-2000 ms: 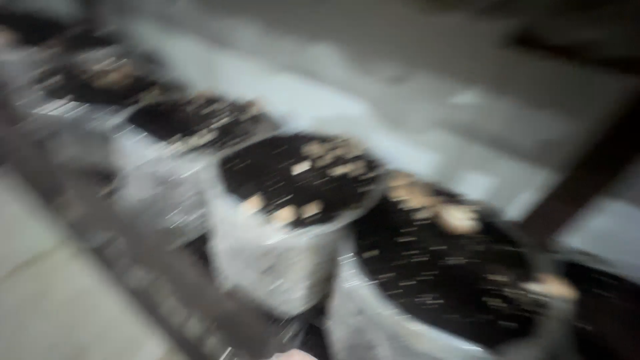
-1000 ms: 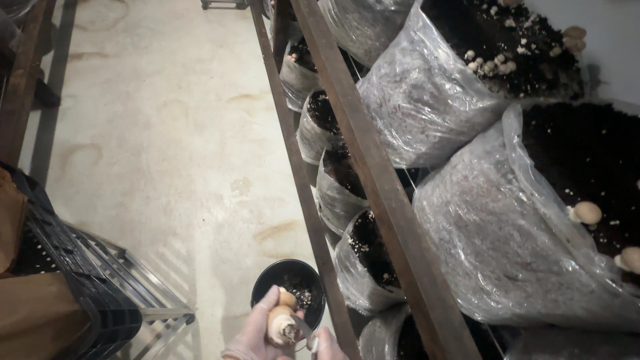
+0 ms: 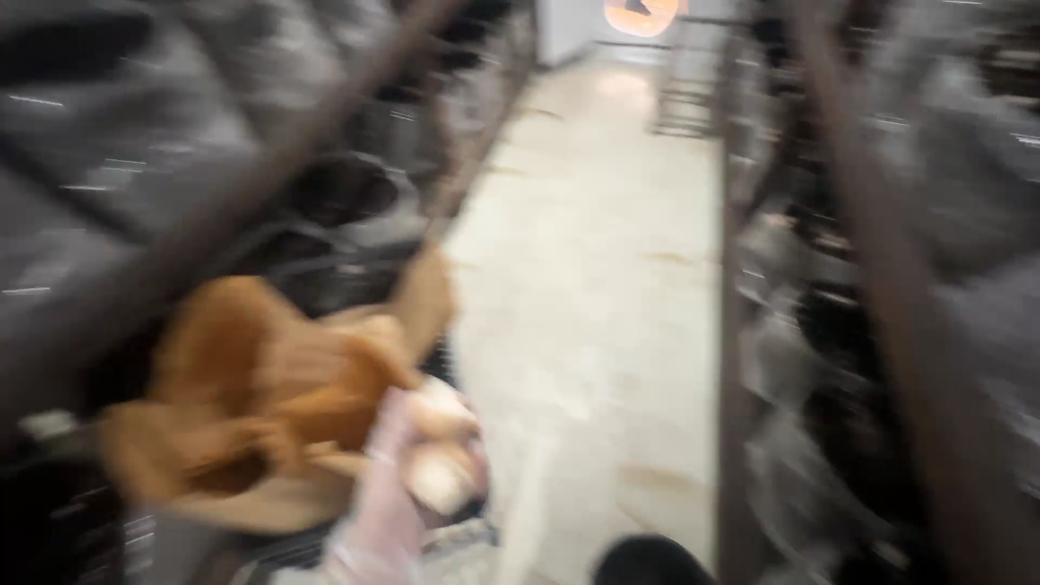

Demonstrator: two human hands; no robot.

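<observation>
My left hand (image 3: 394, 487), in a thin pale glove, is closed around mushrooms (image 3: 443, 447) with light brown and whitish caps. It is at the lower middle left, just right of crumpled brown paper (image 3: 301, 382) that lines a dark crate. The paper stands up in folds. Blur hides how the fingers lie and how many mushrooms they hold. My right hand is out of view. At the bottom edge a dark rounded thing (image 3: 650, 561) shows, too blurred to name.
Shelves with dark rails (image 3: 861, 244) and plastic bags of dark substrate (image 3: 780, 357) line both sides. Between them a pale floor (image 3: 593, 284) runs to a far wall, where a metal rack (image 3: 686, 97) and an orange glowing round thing (image 3: 642, 12) stand out.
A second ago both hands were together at a mushroom above a dark bucket; now my left hand is beside the brown paper and my right hand is out of view. The view has swung left, up the aisle.
</observation>
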